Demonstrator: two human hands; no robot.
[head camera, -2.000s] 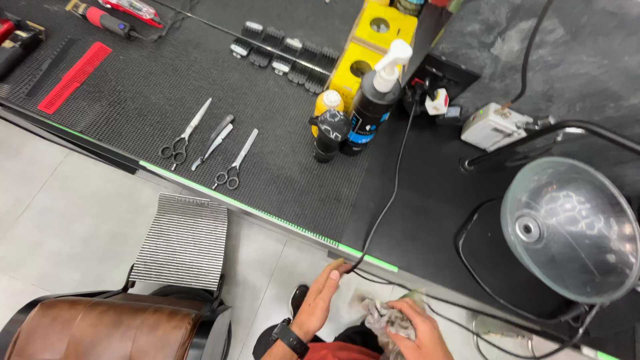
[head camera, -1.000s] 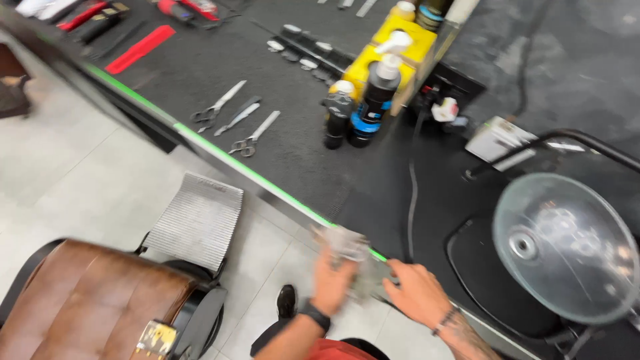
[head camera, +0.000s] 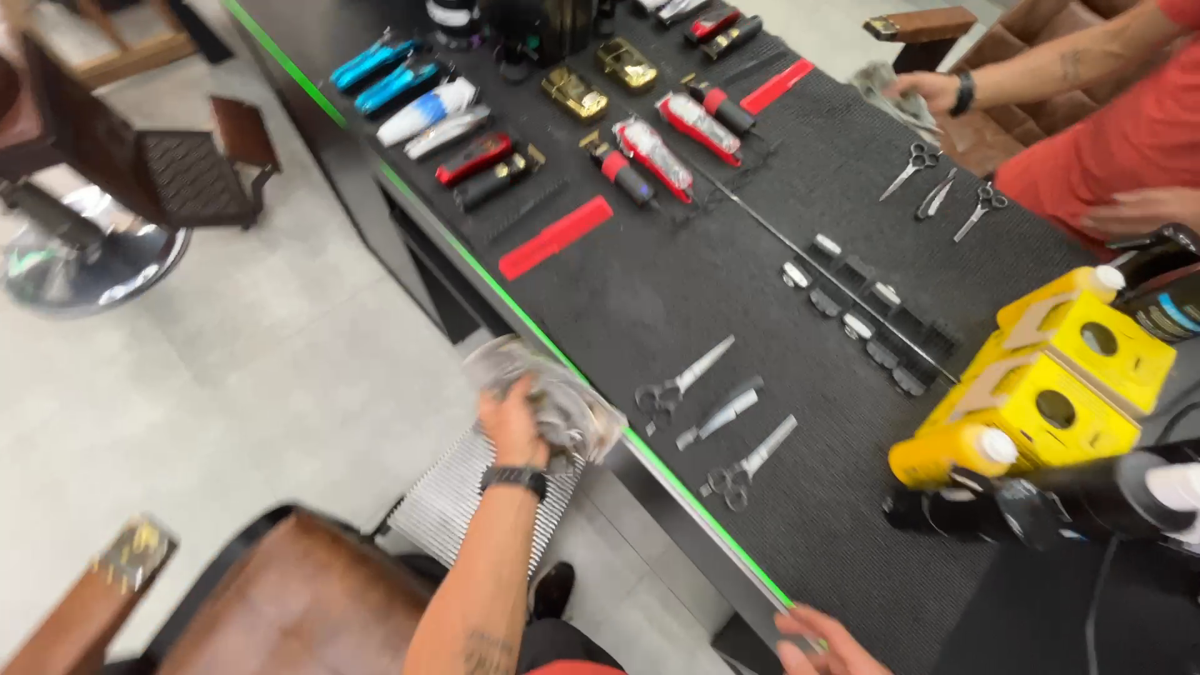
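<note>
My left hand (head camera: 514, 422), with a dark watch on the wrist, grips a crumpled grey-white cloth (head camera: 572, 408) against the counter's front edge. It is blurred by motion. My right hand (head camera: 825, 647) is at the bottom right, fingers apart, by the same edge and partly cut off by the frame. Between the hands, on the black ribbed mat (head camera: 675, 281), lie haircutting scissors (head camera: 684, 380), a razor (head camera: 722, 417) and a second pair of scissors (head camera: 748, 464). Farther along are a red comb (head camera: 556, 237), a trimmer (head camera: 619, 169) and several hair clippers (head camera: 427, 112).
A mirror behind the counter (head camera: 698, 530) reflects tools and the arms. Clipper guards (head camera: 858, 328) line its base. Yellow boxes (head camera: 1055, 408), a yellow bottle (head camera: 952, 455) and dark bottles stand at the right. A brown barber chair (head camera: 309, 600) with a ribbed footrest (head camera: 469, 497) is below; another chair (head camera: 94, 131) is upper left.
The cloth was at my right hand two seconds ago; my left hand now has it and has moved left along the counter edge. The view has swung left.
</note>
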